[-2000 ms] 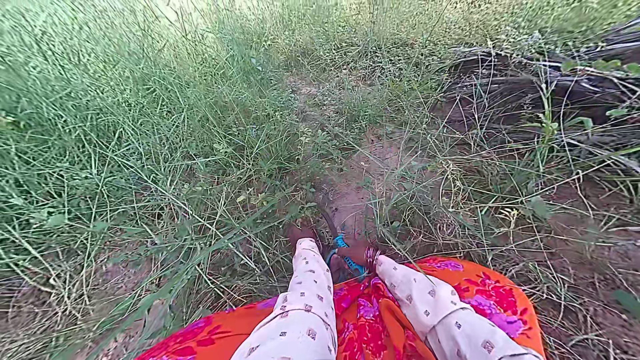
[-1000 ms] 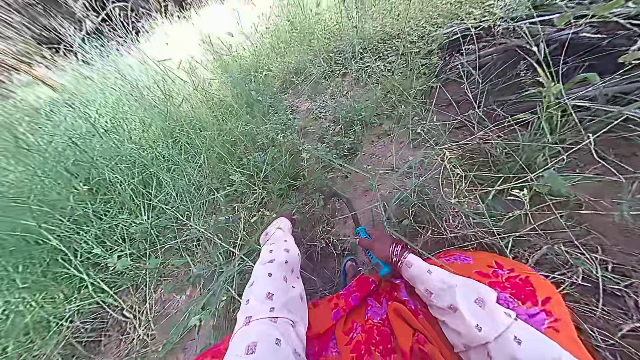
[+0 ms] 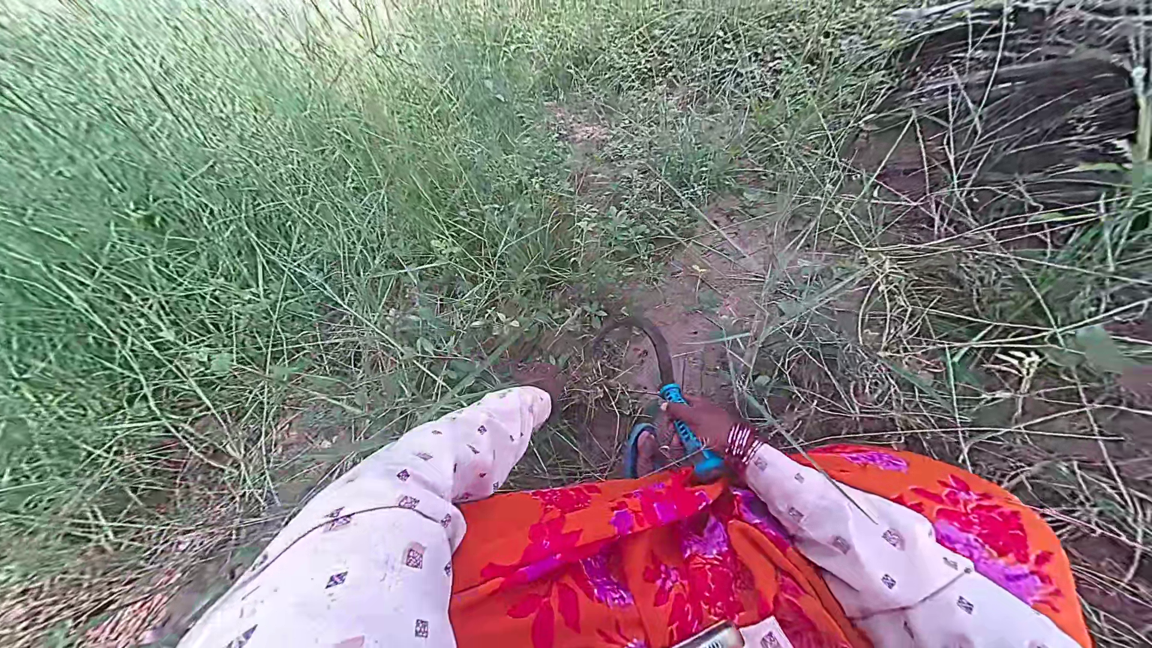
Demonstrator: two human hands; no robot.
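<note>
My right hand (image 3: 706, 421), with several bangles at the wrist, is closed around the blue handle of a sickle (image 3: 664, 353). The dark curved blade points away from me, its tip bending left over the soil and low grass. My left hand (image 3: 538, 380) reaches into the grass (image 3: 459, 346) left of the blade; it is blurred and mostly hidden beyond the white printed sleeve, so its fingers cannot be made out. Orange floral cloth (image 3: 621, 558) covers my lap below both hands.
A sandaled foot (image 3: 641, 450) shows just left of the sickle handle. Tall grass (image 3: 180, 207) stands thick at the left. A patch of bare soil (image 3: 720, 261) lies ahead, and a dark mass of dry wood or stalks (image 3: 1035, 108) is at the upper right.
Two seconds ago both hands were close together near the blue handle; now they are farther apart, the left hand to the left. The sickle's curved blade shows more plainly.
</note>
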